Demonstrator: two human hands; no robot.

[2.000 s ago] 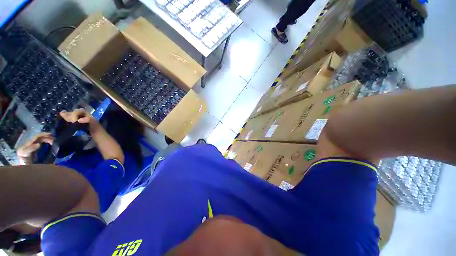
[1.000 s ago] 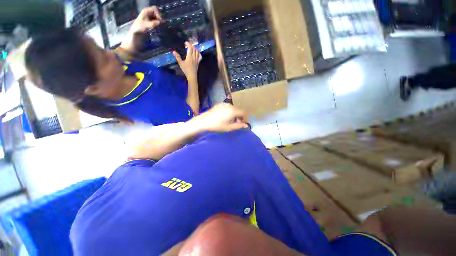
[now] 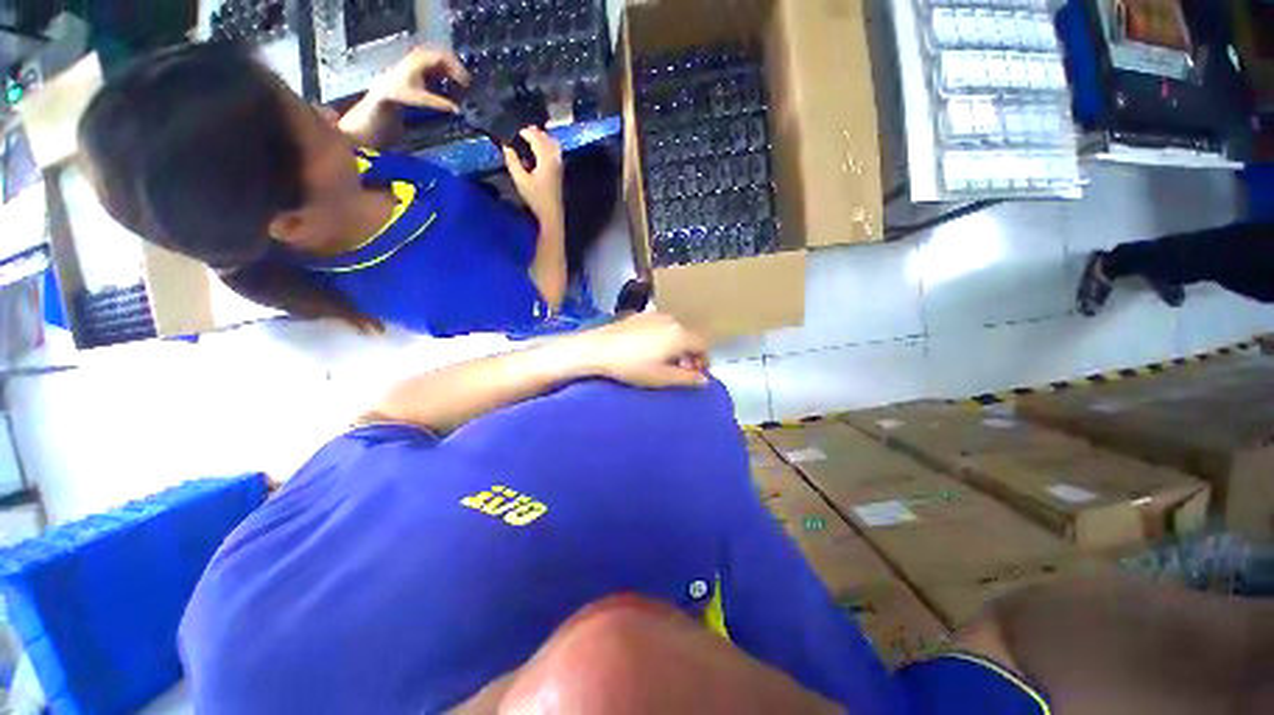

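Note:
My left hand [image 3: 657, 349] lies across the front of my blue shirt [image 3: 559, 559], its fingers partly curled. Whether it holds anything cannot be told. My right hand is out of the picture; only a blurred part of my right arm shows at the lower right. Ahead, an open brown carton [image 3: 841, 112] holds dark parts [image 3: 710, 161] in rows. My left hand is below the carton in the picture, not touching it.
A person in blue [image 3: 433, 259] sits at the left, both hands on a dark item [image 3: 514, 119]. White trays [image 3: 999, 105] lie on a bench. A blue bin [image 3: 147, 601] stands at lower left. Closed cartons [image 3: 964, 489] line yellow-black tape at right. Another person's legs [image 3: 1195, 263] show.
The view has swung left from the cartons since two seconds ago. My left arm has come across my shirt; my right arm has dropped lower. The last second shows only small shifts.

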